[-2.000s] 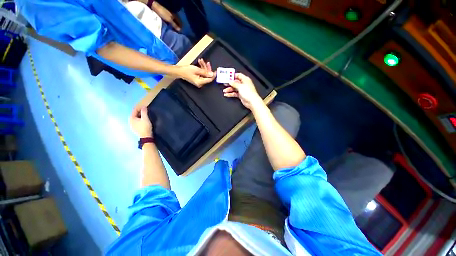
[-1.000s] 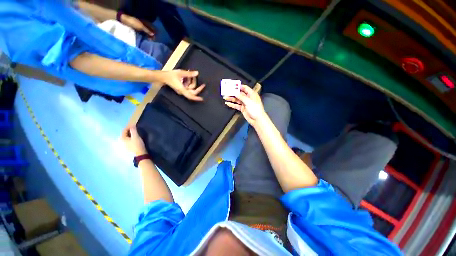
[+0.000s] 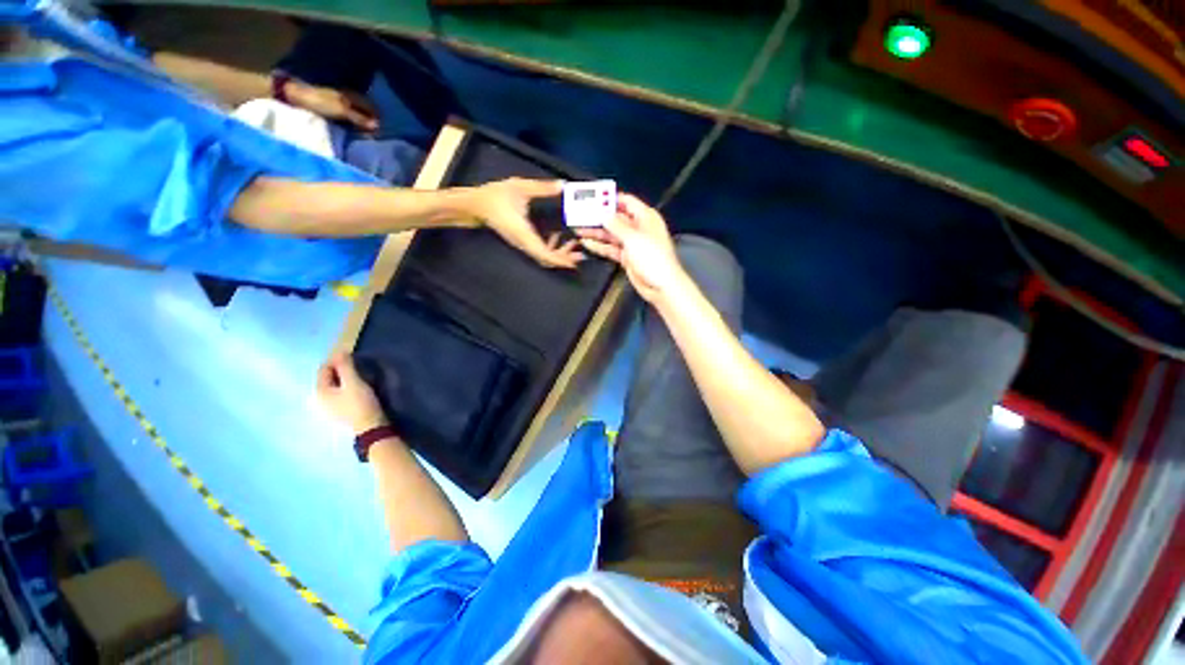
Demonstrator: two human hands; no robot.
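Observation:
My right hand pinches a small white rectangular piece with a dark mark and red spots, above the far right part of the carton. Another person's hand reaches in from the left, its fingertips close beside the piece; whether they touch it is unclear. The tan carton with black foam insert sits by my knees. A glossy black tablet assembly lies in its near left recess. My left hand grips the carton's left edge beside the tablet, its fingers partly hidden.
The green bench runs across the top right, with an orange-brown press bearing a lit green button, a red button and red digits. A cable drops past the bench. A red-lined tray is beyond my right knee. The co-worker's arm crosses the carton's far left edge.
The other person's hand has moved right, from over the foam to the white piece. My right hand still pinches the piece, and my left hand stays at the carton's edge. The view has shifted.

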